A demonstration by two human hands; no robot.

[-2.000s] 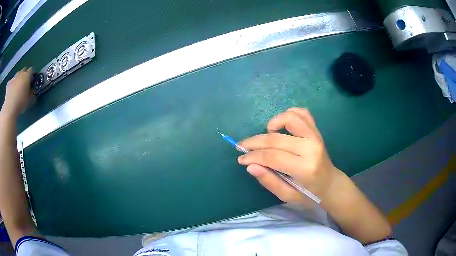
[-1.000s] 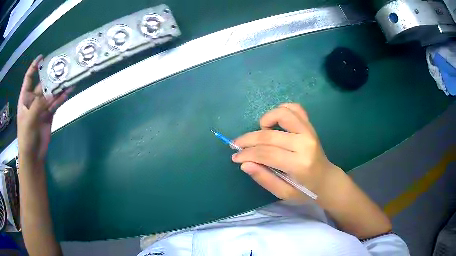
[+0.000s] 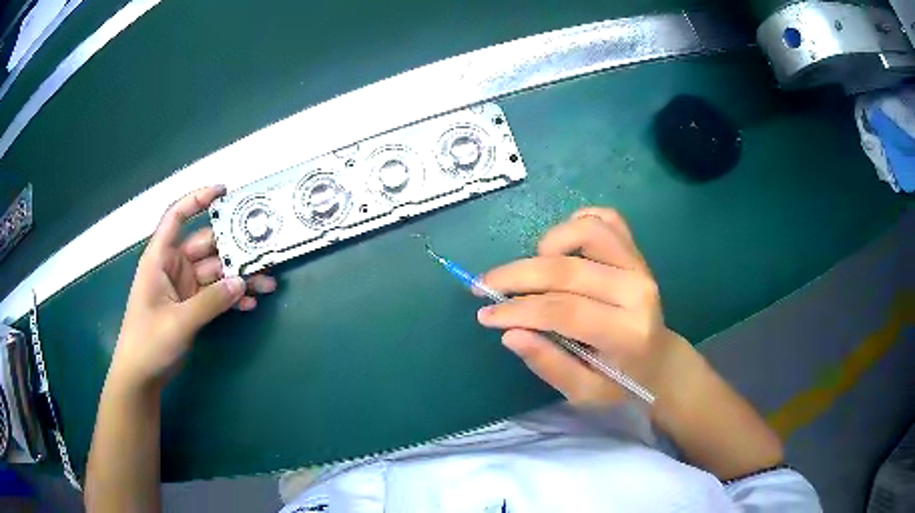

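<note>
My left hand grips the left end of a pale silver four-cavity plate, thumb at the near corner, fingers around the end and underneath. The plate is above the green surface, tilted up to the right, with its round units facing up. My right hand holds a thin pick tool like a pen, with clear shaft and blue collar. Its fine tip points up-left, just below the plate's near edge and apart from it. Lead wires are too small to tell.
A silver metal strip crosses the green surface behind the plate. A black round pad lies at right. A metal housing and a white and blue cloth bundle are at far right. Another plate shows at the left edge.
My left hand has taken the plate from the belt at far left and brought it right and nearer, close to the tool tip. My right hand has stayed nearly in place, still holding the tool.
</note>
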